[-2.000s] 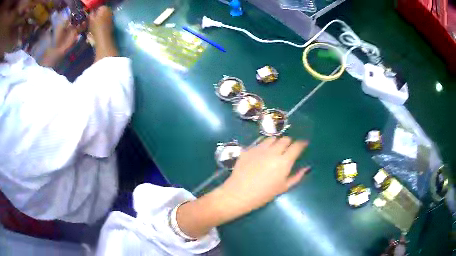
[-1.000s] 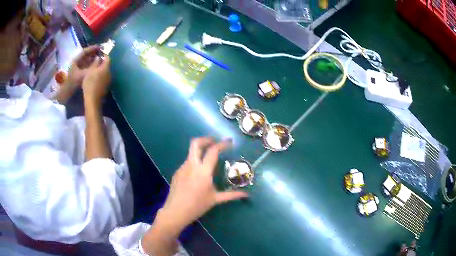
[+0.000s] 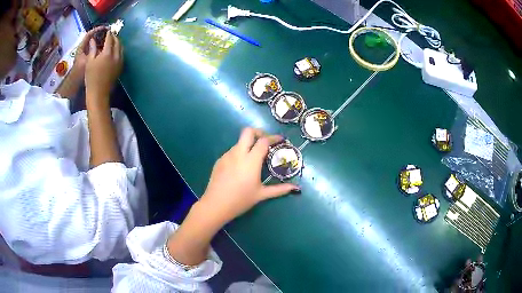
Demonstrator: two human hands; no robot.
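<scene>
My left hand (image 3: pixel 234 177) reaches in from the bottom left, thumb and index finger around the rim of an open round watch case (image 3: pixel 285 161) lying on the mat. The case has a silver rim and a white and gold inside. Three similar open cases (image 3: pixel 264 87), (image 3: pixel 287 107), (image 3: pixel 317 124) lie in a touching diagonal row just beyond it. A separate dark round module (image 3: pixel 307 68) with a white label lies behind them. My right hand is not in view.
Several labelled modules (image 3: pixel 410 179) and a striped sheet (image 3: pixel 472 220) lie at right, near a clear bag (image 3: pixel 478 163). A pale yellow ring (image 3: pixel 375 67), white cable and power strip (image 3: pixel 449 72) are behind. A dark round part (image 3: pixel 473 276) is blurred at lower right. A co-worker works at left.
My left hand moved from above the cases back to the left, then around the nearest case. That case now lies closer to the row of three. The camera view also shifted.
</scene>
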